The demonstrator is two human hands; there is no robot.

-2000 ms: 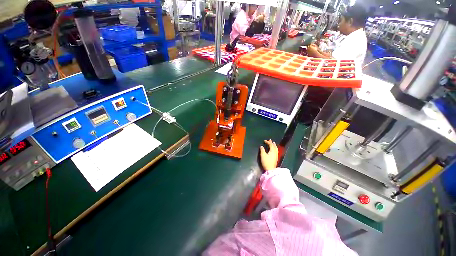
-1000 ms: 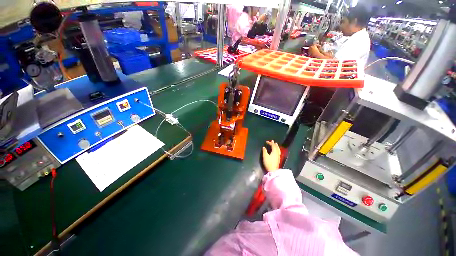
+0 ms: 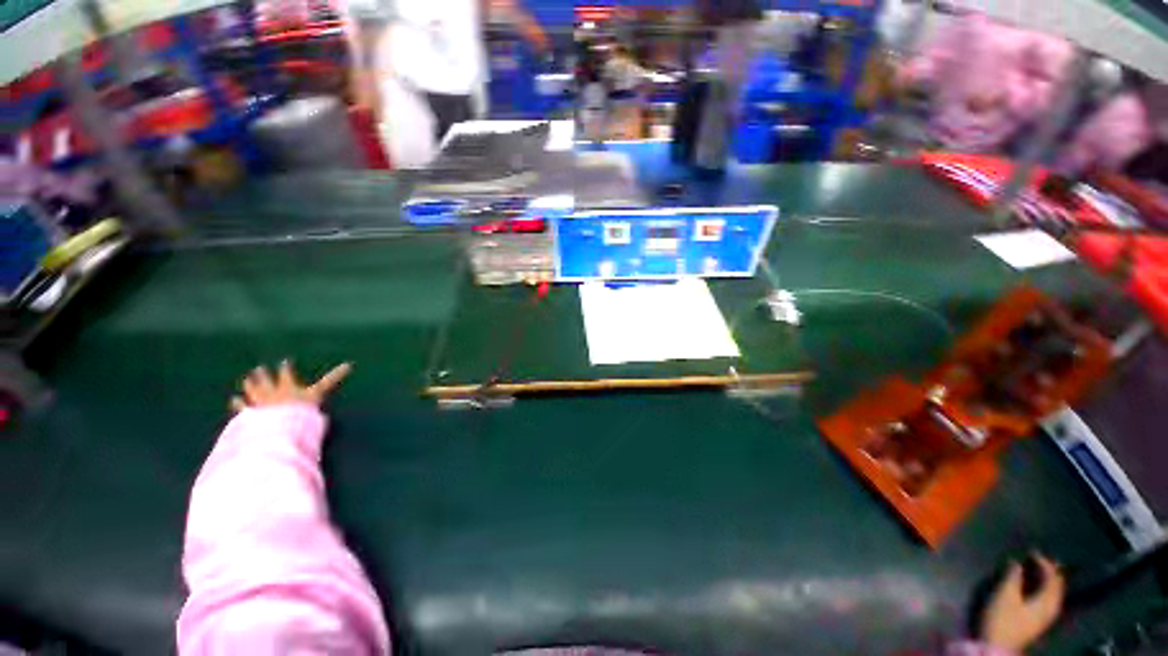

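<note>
My left hand lies on the green mat at the left with its fingers spread, holding nothing. My right hand is at the lower right, near the mat's front edge, small and blurred; whether it holds anything cannot be told. The orange toggle-clamp fixture stands at the right, beyond my right hand, blurred. No watch unit can be made out in it.
A blue control box and power supply stand mid-back. Before them lies white paper on a brown-edged board. A thin tube runs right. A monitor's light frame is beyond the fixture. People stand behind the bench.
The view has swung to the left, so the blue box is now central and the fixture is at the right. My left hand has come into view on the mat. The press is out of view.
</note>
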